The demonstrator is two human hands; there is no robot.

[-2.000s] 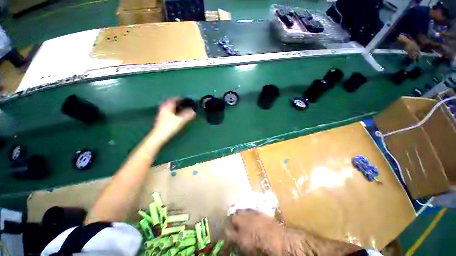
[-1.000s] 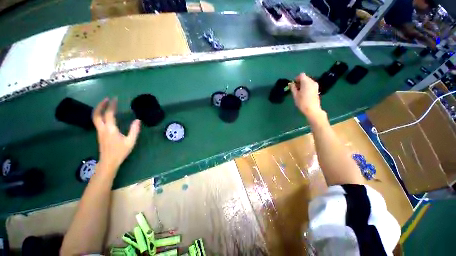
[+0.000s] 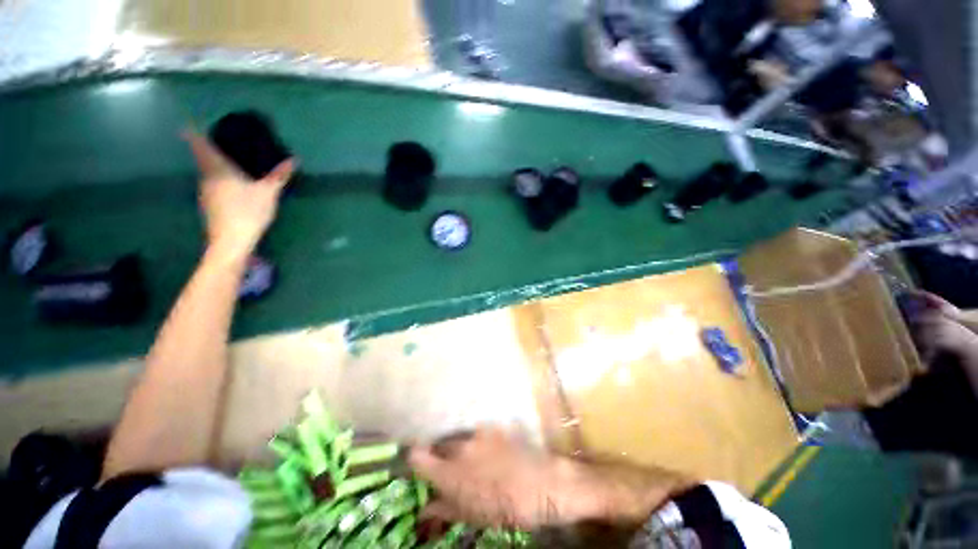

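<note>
My left hand (image 3: 238,204) is on the green belt at the left, its fingers and thumb around a black cylindrical housing (image 3: 249,144). My right hand (image 3: 483,477) is blurred at the right edge of the heap of green battery cells (image 3: 332,483) on the near bench; whether it holds a cell cannot be told. Another housing (image 3: 410,175) stands on the belt to the right, with a white-faced disc (image 3: 449,230) near it. A second disc (image 3: 257,279) is partly hidden by my left wrist.
More housings and discs lie along the green belt (image 3: 322,306). Cardboard (image 3: 643,375) covers the near bench, with a blue bundle (image 3: 722,351) on it. An open carton (image 3: 831,322) is at the right. Another person's hand (image 3: 944,327) shows at the right edge; people sit beyond.
My left hand has moved from open above the belt to around the left housing. My right hand has come back from a housing on the belt to the cell heap. The view has shifted.
</note>
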